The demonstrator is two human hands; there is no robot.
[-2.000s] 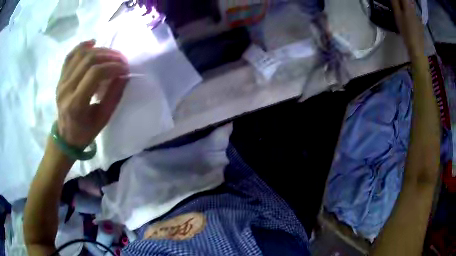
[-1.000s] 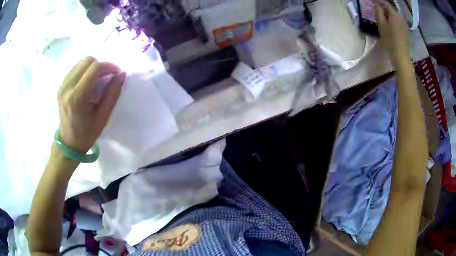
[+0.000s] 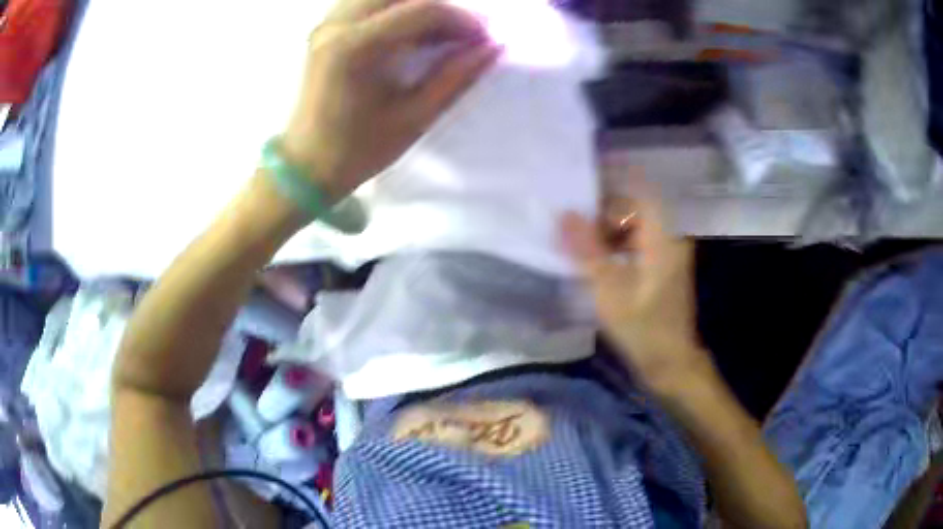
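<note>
A bright white fabric panel [image 3: 496,176] lies over the table front and meets the glowing lamp spot at the top; the needle area is lost in glare. My left hand [image 3: 388,88], with a green bangle at the wrist, is on the cloth beside the glow, thumb and fingertips together at its edge. My right hand [image 3: 631,263] is blurred at the panel's right edge, thumb over the cloth; whether it grips the cloth cannot be told. Another white piece [image 3: 455,320] hangs over my lap.
The machine table [image 3: 713,201] runs right, with a white label strip [image 3: 776,150] and grey fabric strips [image 3: 853,165]. Blue garment pieces [image 3: 869,382] are at the right. Thread cones [image 3: 290,408] cluster below left. A black cable crosses the lower left.
My right hand has come from the phone at the far right back to the white panel. The view has swung left, so the table things appear further right. My left hand stays by the lamp.
</note>
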